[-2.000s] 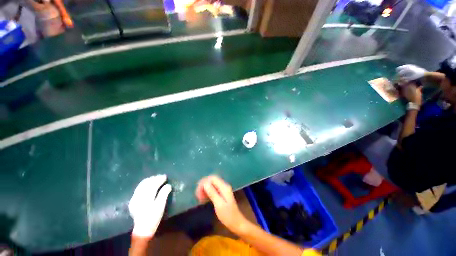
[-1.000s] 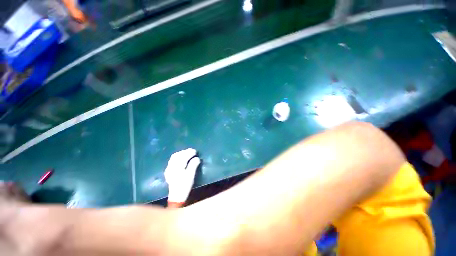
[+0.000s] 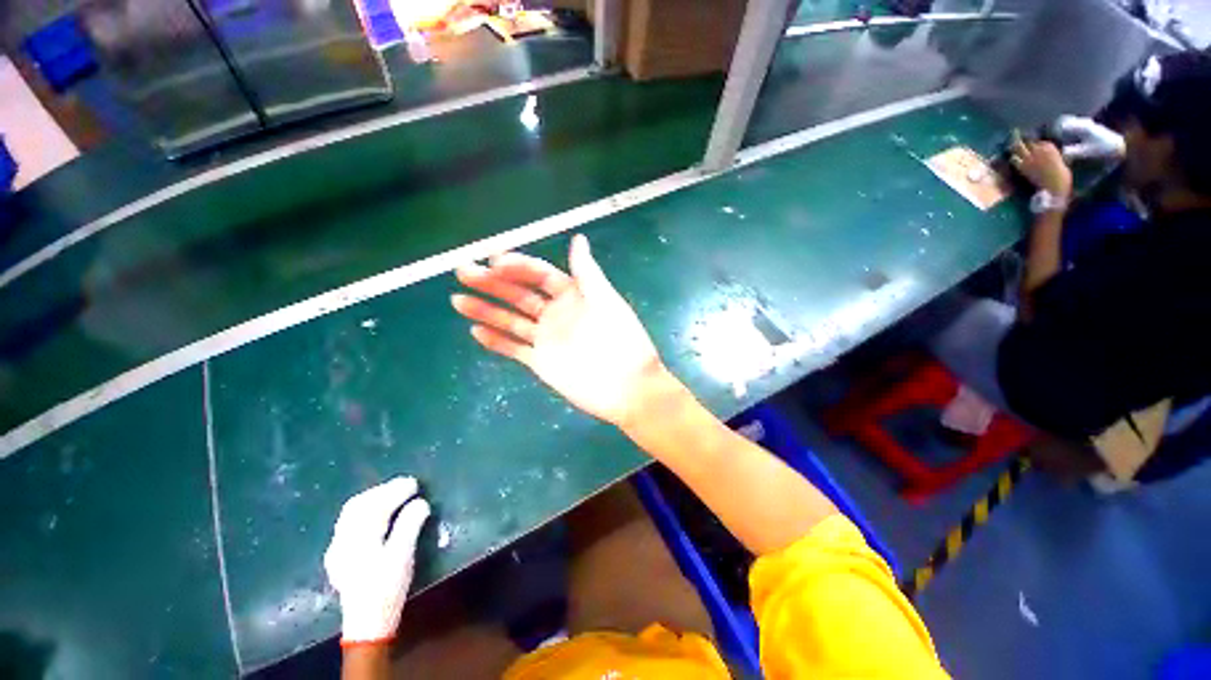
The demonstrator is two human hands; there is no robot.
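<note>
My left hand [image 3: 372, 561], in a white knitted-looking glove, rests at the near edge of the green bench [image 3: 312, 438]. Its fingers are curled, its thumb stands a little apart, and nothing shows in it. My right hand [image 3: 568, 332] is bare and raised over the middle of the bench, fingers spread, palm showing, empty. The small white bottle is not visible now.
A blue tote [image 3: 697, 558] is below the bench edge, partly covered by my right arm. A red stool [image 3: 916, 425] stands beyond it. At the far right a person in black [image 3: 1102, 319] works by a pale sheet [image 3: 969, 177]. A post [image 3: 750, 86] rises behind the bench.
My right hand first swept left across the view, then came back and is now raised, open, over the bench. My left hand stays at the edge. The white bottle has dropped out of sight.
</note>
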